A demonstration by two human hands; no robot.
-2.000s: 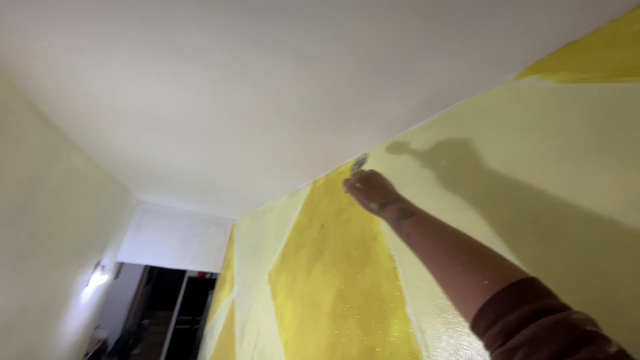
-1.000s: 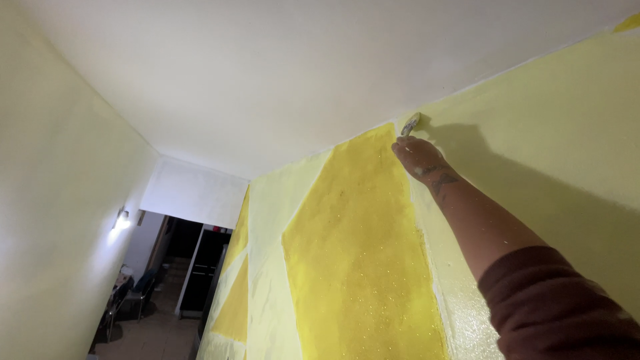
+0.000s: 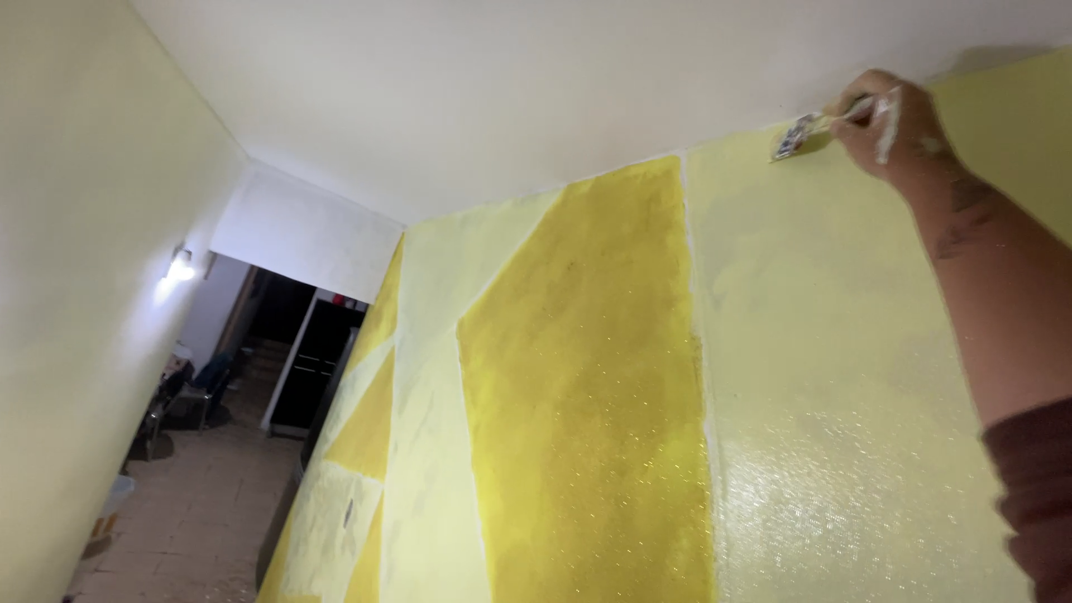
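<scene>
My right hand (image 3: 892,126), smeared with white paint, is closed around the handle of a small paintbrush (image 3: 794,138) at the upper right. The brush head points left and down, against or close to the top edge of the pale yellow wall (image 3: 821,293), just under the white ceiling (image 3: 502,92). Left of the brush, a deep yellow painted shape (image 3: 586,377) with thin white lines along its edges covers part of the wall. A dark red sleeve (image 3: 1034,486) covers my forearm near the elbow. My left hand is out of view.
A lit wall lamp (image 3: 180,266) is on the left wall. Beyond an opening stand chairs (image 3: 201,389) and a black cabinet (image 3: 314,360) on a tiled floor (image 3: 201,519). A pale container (image 3: 117,494) sits low by the left wall.
My right hand has moved right along the wall's top edge with the brush, from beside the deep yellow shape's upper corner to the pale section. The view has shifted too.
</scene>
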